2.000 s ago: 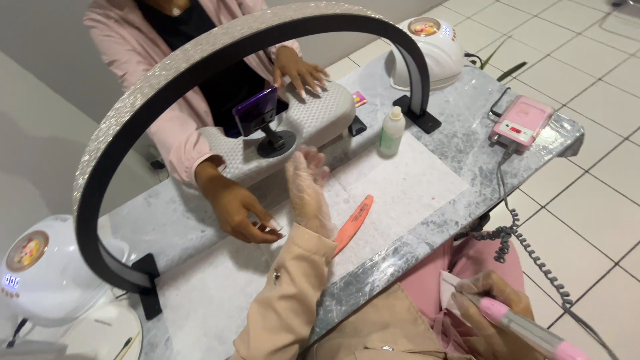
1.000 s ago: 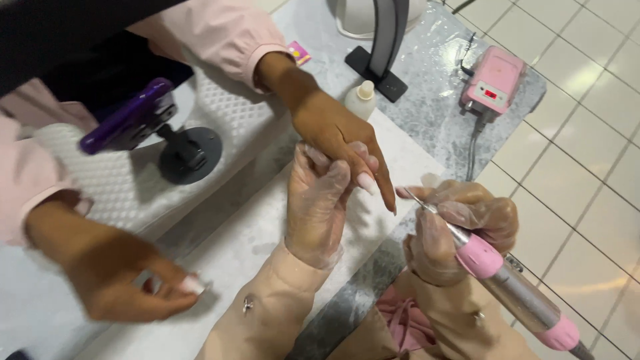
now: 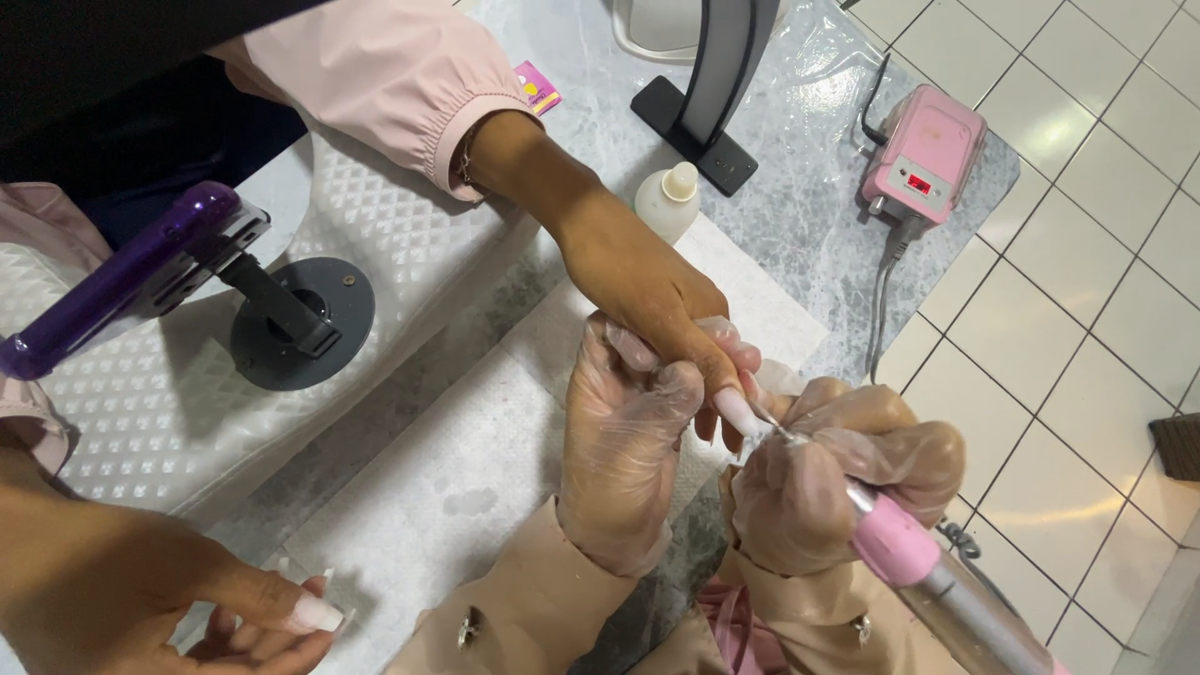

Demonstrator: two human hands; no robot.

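Note:
In a clear glove, my left hand (image 3: 628,441) grips the fingers of another person's hand (image 3: 637,272), which reaches across from a pink sleeve. My gloved right hand (image 3: 834,478) is closed around a pink and silver electric nail drill (image 3: 937,572). The drill's thin bit touches or nearly touches the side of a long whitish thumbnail (image 3: 739,412). Below both hands lies a white paper towel (image 3: 422,469) on the marble-patterned table. The person's other hand (image 3: 225,600) rests at the lower left, its nails long and pale.
A quilted armrest (image 3: 412,253) carries a purple-cased phone (image 3: 122,272) on a round stand (image 3: 302,323). Beyond my hands are a white bottle (image 3: 667,202), a lamp foot (image 3: 694,136) and a small pink packet (image 3: 537,89). The pink drill control box (image 3: 928,155) sits near the table's right corner, its cord trailing down.
The person's hand, on the armrest two seconds ago, came into my left hand's grip. My right hand brought the drill up from my lap to the thumbnail. The view has moved closer.

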